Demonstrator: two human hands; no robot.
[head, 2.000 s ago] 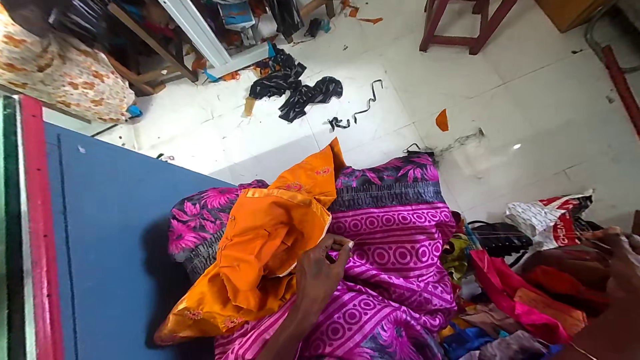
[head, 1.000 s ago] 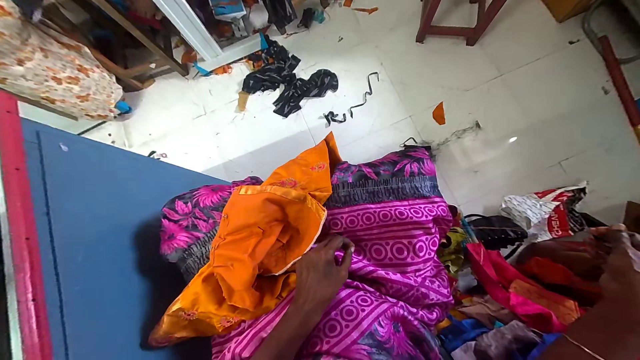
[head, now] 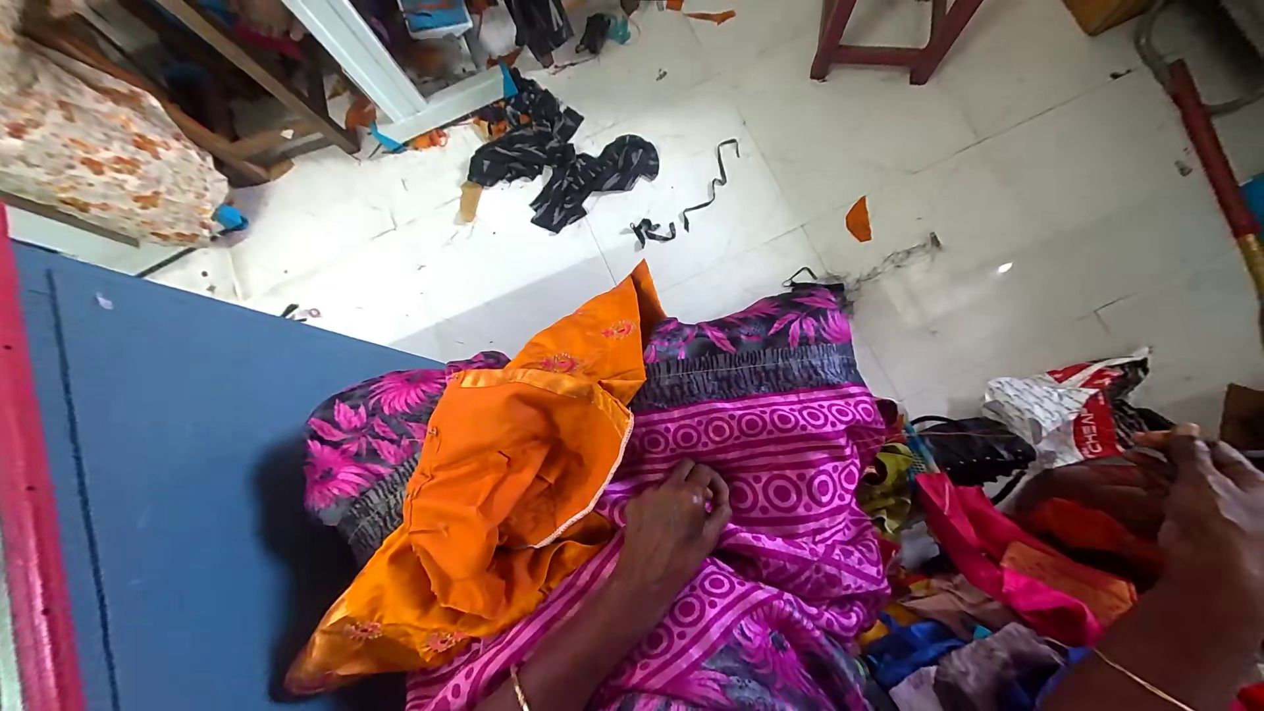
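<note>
My left hand (head: pixel 676 513) rests with curled fingers on the magenta patterned cloth (head: pixel 790 494) over the lap, just right of the orange embroidered garment (head: pixel 513 464). Whether anything is pinched between its fingers cannot be told. At the right edge, my right hand (head: pixel 1200 484) is raised above a heap of coloured fabric pieces, its fingers bent toward the plastic bag. A thin thread seems to run left from near its fingertips; its grip is unclear. The orange garment lies bunched across the lap, its pale-edged opening facing up.
A blue board (head: pixel 178 464) stands at the left. Fabric scraps (head: pixel 987 662), a pink cloth (head: pixel 987 553) and a printed plastic bag (head: pixel 1076 405) lie at the right. Black cloth pieces (head: pixel 583 168) and an orange scrap (head: pixel 858 219) lie on the tiled floor near a red stool (head: pixel 879 54).
My right hand has come further into view at the right edge, with its fingers now plainly visible. My left hand and the orange garment stay in about the same place.
</note>
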